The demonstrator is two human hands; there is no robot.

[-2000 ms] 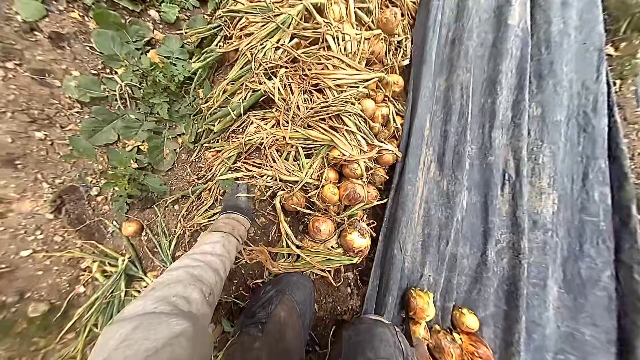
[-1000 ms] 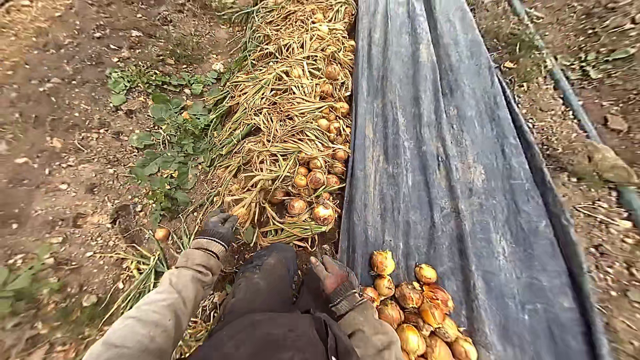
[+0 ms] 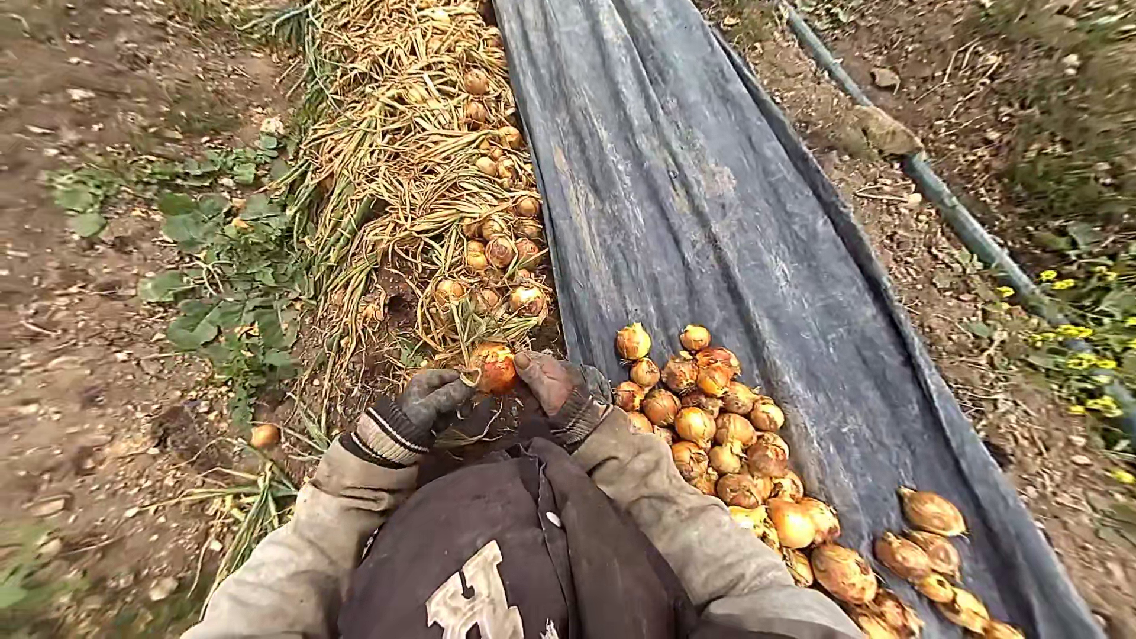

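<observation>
An onion [image 3: 493,367] is held between my two hands in front of my body. My left hand [image 3: 435,396], in a dark work glove, pinches its left side, where a bit of dry stem or root shows. My right hand [image 3: 552,383] has its fingers on the onion's right side; the fingertips look bare or worn through. Just beyond lies a row of pulled onions [image 3: 500,252] with dried yellow tops [image 3: 399,169]. A heap of onions without tops [image 3: 695,426] rests on the dark fabric sheet [image 3: 674,204] to the right.
Green leafy weeds [image 3: 222,293] grow left of the row. A lone onion [image 3: 264,436] sits on the soil at the left. Beyond the sheet runs a grey-green pipe [image 3: 954,213] with a stone [image 3: 887,133] on it, and yellow flowers [image 3: 1078,359] stand near it.
My hands, apart one second ago, have come together around an onion. The view has tilted and shifted; more of the heap on the sheet shows now.
</observation>
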